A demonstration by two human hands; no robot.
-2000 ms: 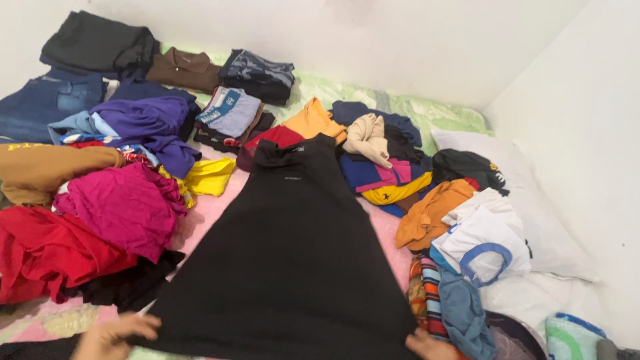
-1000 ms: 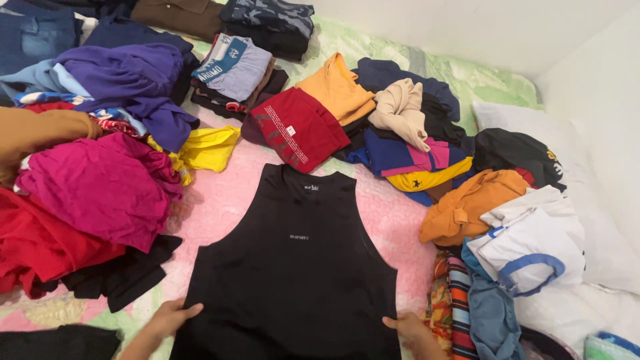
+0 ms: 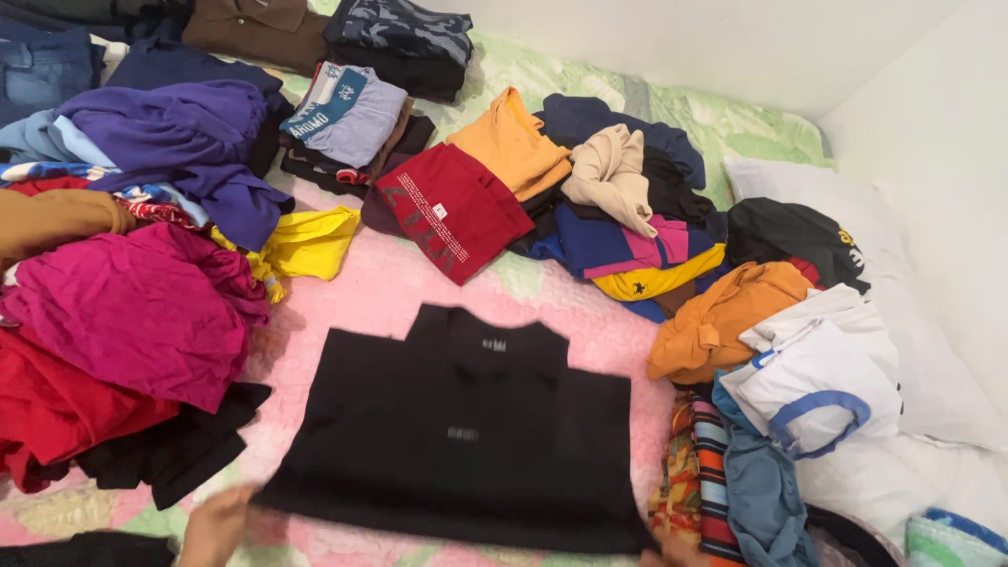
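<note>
A black sleeveless top [image 3: 465, 441] lies on the pink and green bedspread [image 3: 370, 276], its neck opening at the far side and its near edge slightly blurred. At its near left corner, my left hand [image 3: 216, 524] grips the cloth between thumb and fingers. My right hand [image 3: 673, 551] is at the near right corner, partly cut off by the frame's bottom edge, and holds that corner. Small pale prints show at the neck and chest. Beyond the top lies a folded dark red garment [image 3: 457, 209].
Left of the top are heaped magenta [image 3: 142, 307], red [image 3: 71, 402] and purple clothes [image 3: 181, 142]. Orange [image 3: 724, 319] and white garments [image 3: 819, 378] lie at the right, beside white pillows [image 3: 937, 315]. A folded pile [image 3: 354, 118] stands toward the white wall [image 3: 669, 39].
The black top was spread long, with its near edge toward me; it now looks shorter and wider, its sides drawn out between both hands. The view has shifted.
</note>
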